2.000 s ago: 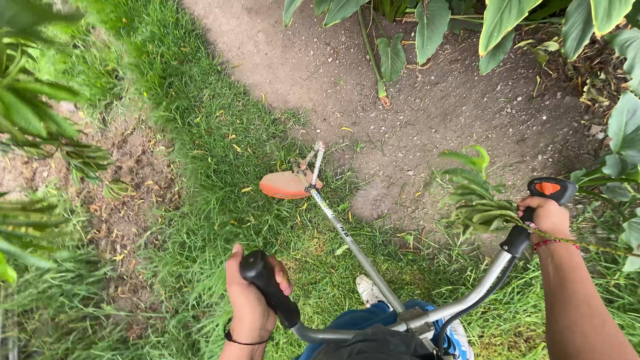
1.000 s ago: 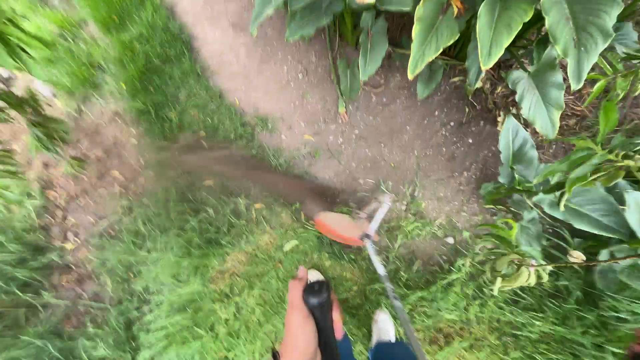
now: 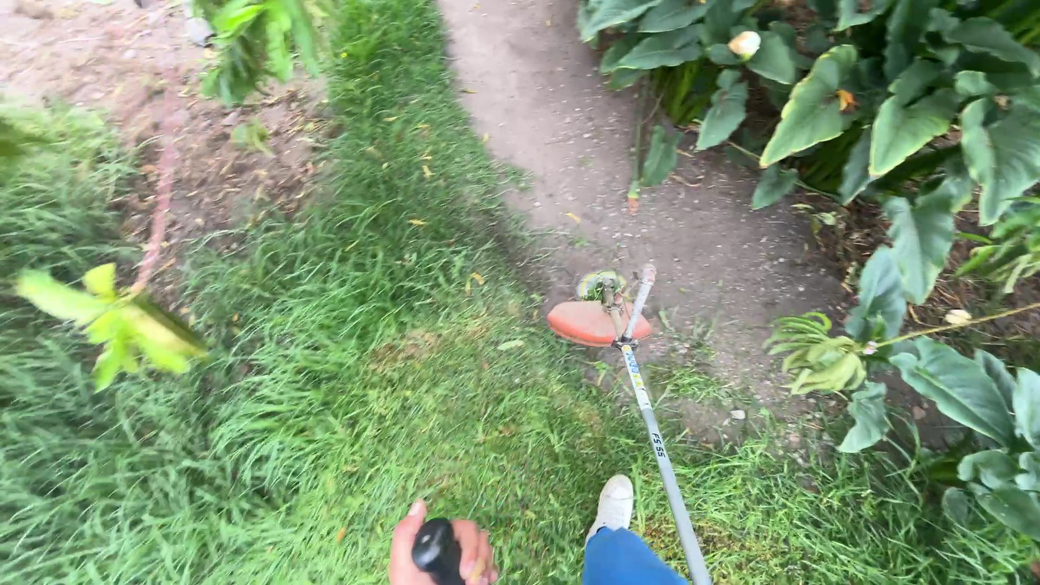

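My left hand point(image 3: 471, 552) is wrapped around the black handlebar grip point(image 3: 436, 549) of a string trimmer at the bottom of the view. The trimmer's grey metal shaft point(image 3: 668, 479) slants from the bottom edge up to its cutting head point(image 3: 602, 286). An orange guard point(image 3: 587, 322) sits beside the head, low over the border between grass and dirt path. Cut grass clings about the head. My right hand and the other handle are out of view.
A dirt path point(image 3: 561, 122) runs along the grass point(image 3: 366, 325). Broad-leaved plants point(image 3: 918, 122) crowd the right side. A leafy branch point(image 3: 122, 317) hangs at the left. My white shoe point(image 3: 615, 500) stands on the grass near the shaft.
Two seconds ago my right hand was in view on the other handle; now it is out of view. The cutting head has moved from the grass to the path's edge.
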